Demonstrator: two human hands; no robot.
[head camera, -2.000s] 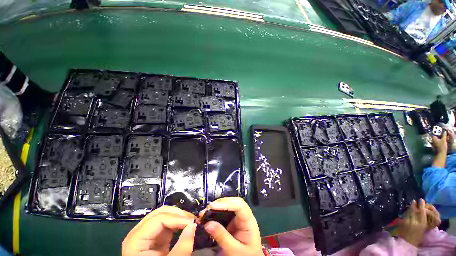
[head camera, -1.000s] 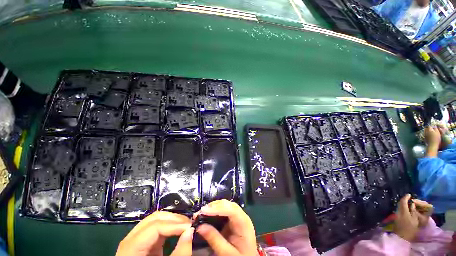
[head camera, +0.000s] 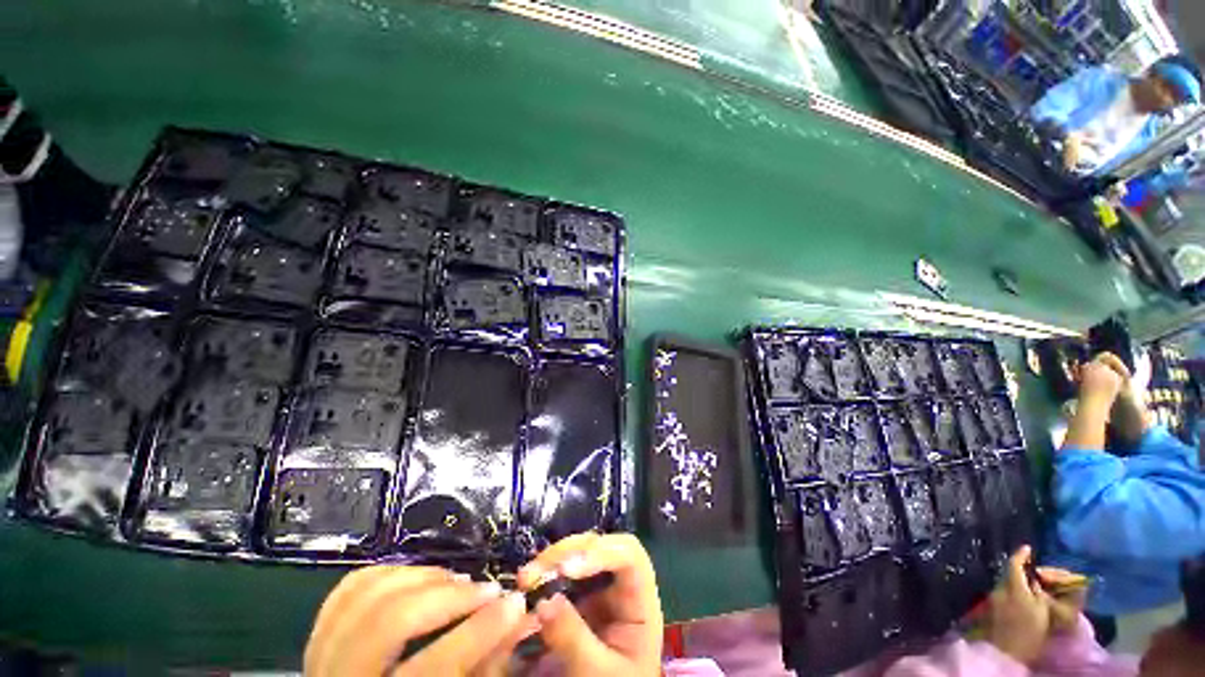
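Observation:
My left hand and my right hand meet at the bottom centre and both hold a black plastic housing in their fingertips. The fingers cover much of it, and no separate metal piece can be made out. The large blister tray lies just beyond and left of my hands, with black parts in most pockets and two glossy empty pockets at its near right. The narrow dark tray to its right holds scattered bright pieces.
A second blister tray lies further right, beside a neighbour's hands and pink sleeves. Another person's blue sleeve is at the right. A small white-and-black piece lies on the green surface beyond. A person in blue sits at top right.
The view has tilted and shifted. My hands still hold the black housing, which is turned to a narrower angle between my fingertips.

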